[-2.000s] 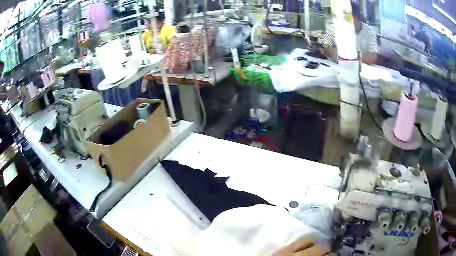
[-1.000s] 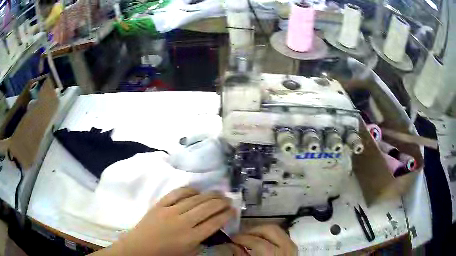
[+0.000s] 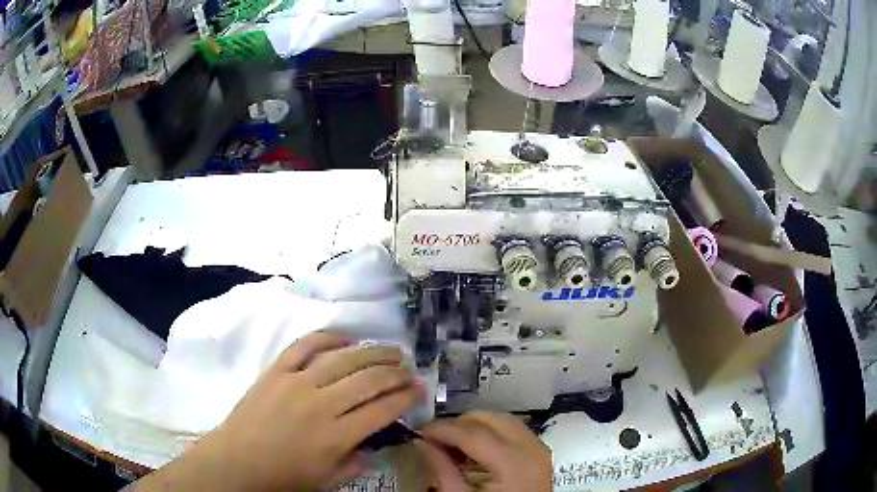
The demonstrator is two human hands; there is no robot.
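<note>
The white cut panel point(image 3: 240, 332) lies bunched on the table left of the overlock machine point(image 3: 538, 317). A dark cut panel point(image 3: 154, 288) lies flat at the left, partly under the white one. My left hand point(image 3: 332, 404) presses on the white panel just left of the presser foot and needle area point(image 3: 447, 327). My right hand point(image 3: 490, 452) is in front of the machine, its fingers pinching a small dark fabric edge point(image 3: 394, 435) beside my left hand. The fabric under my hands is mostly hidden.
Thread snips point(image 3: 687, 425) lie right of the machine. A small open carton point(image 3: 716, 336) with pink thread spools point(image 3: 739, 306) stands at the right. Thread cones point(image 3: 549, 43) stand behind. Another carton point(image 3: 48, 240) is at the left edge. A ruler scale runs along the table's front.
The view has swung right and down onto the machine since the first frame. My right hand has come into view at the fabric. Over the last second both hands have barely moved.
</note>
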